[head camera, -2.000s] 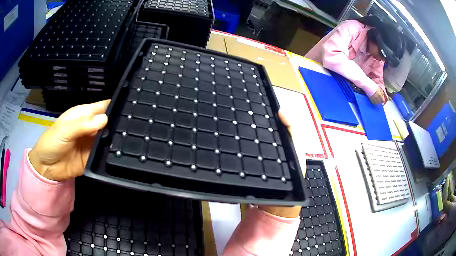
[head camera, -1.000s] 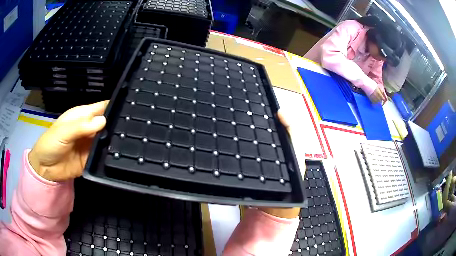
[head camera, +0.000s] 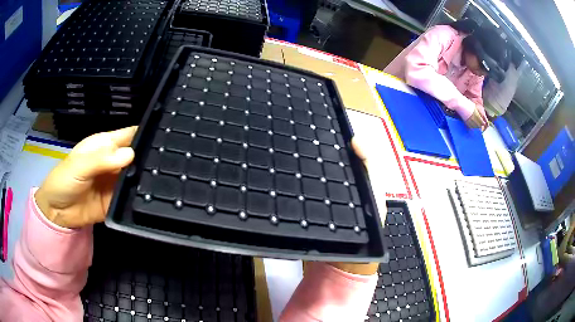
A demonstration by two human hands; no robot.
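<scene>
A black blister tray (head camera: 246, 148) with a raised grid and small bright silver-white dots is held up and tilted in front of me. My left hand (head camera: 91, 176) grips its left edge, thumb on the rim. My right hand (head camera: 358, 151) holds the right side; most of it is hidden behind the tray, with only a bit of finger and the wrist showing. Below the held tray, another black tray (head camera: 167, 302) with bright dots lies on the bench, partly covered from view.
A tall stack of black trays (head camera: 101, 47) stands back left. A further black tray (head camera: 403, 270) lies at right, then a white tray (head camera: 485, 220). Blue boards (head camera: 413, 119) lie near a person in pink (head camera: 435, 66). A pink pen (head camera: 7, 220) is at the left edge.
The held tray's tilt has shifted very slightly. Both hands keep the same grip.
</scene>
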